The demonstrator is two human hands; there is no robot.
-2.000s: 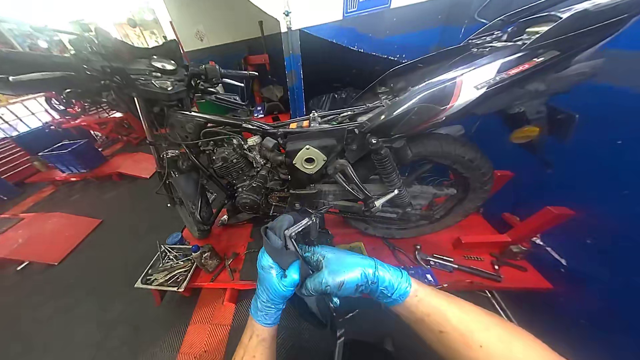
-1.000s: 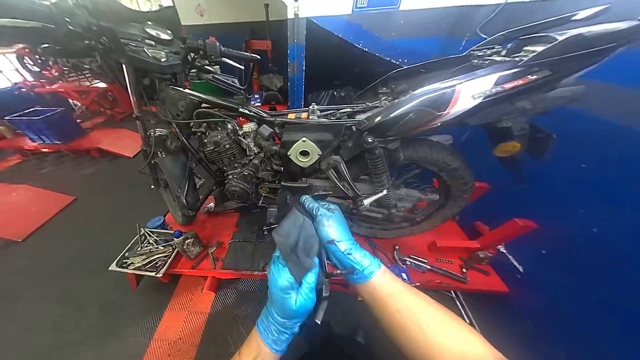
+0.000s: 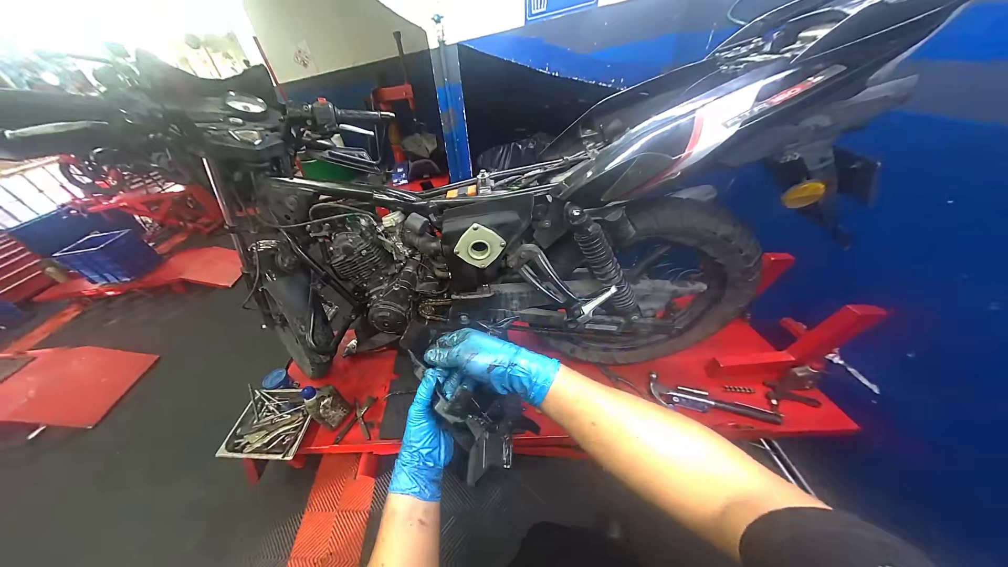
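Observation:
Both hands wear blue gloves with dark smudges. My left hand (image 3: 425,437) grips the near left side of a black plastic motorcycle part (image 3: 480,433). Fingers of my right hand (image 3: 492,362) are closed on the upper end of the same part, and the two hands nearly meet. Some dark cloth-like material shows by the fingers, but its outline is hard to tell. Just beyond the hands stands a black motorcycle (image 3: 425,205), with its engine (image 3: 362,264) and a pale metal flange (image 3: 479,246) exposed. Its rear wheel (image 3: 732,276) is to the right.
The motorcycle rests on a red lift platform (image 3: 827,409). A metal tray (image 3: 264,445) of tools is at its left end, beside a small bottle (image 3: 309,396) and pliers (image 3: 362,417). A hammer (image 3: 717,402) lies at the right. A blue bin (image 3: 110,256) stands far left.
The dark cloth stretched between my hands a second ago is now mostly out of sight, and a black plastic part shows below them. My left hand has come up close beneath my right.

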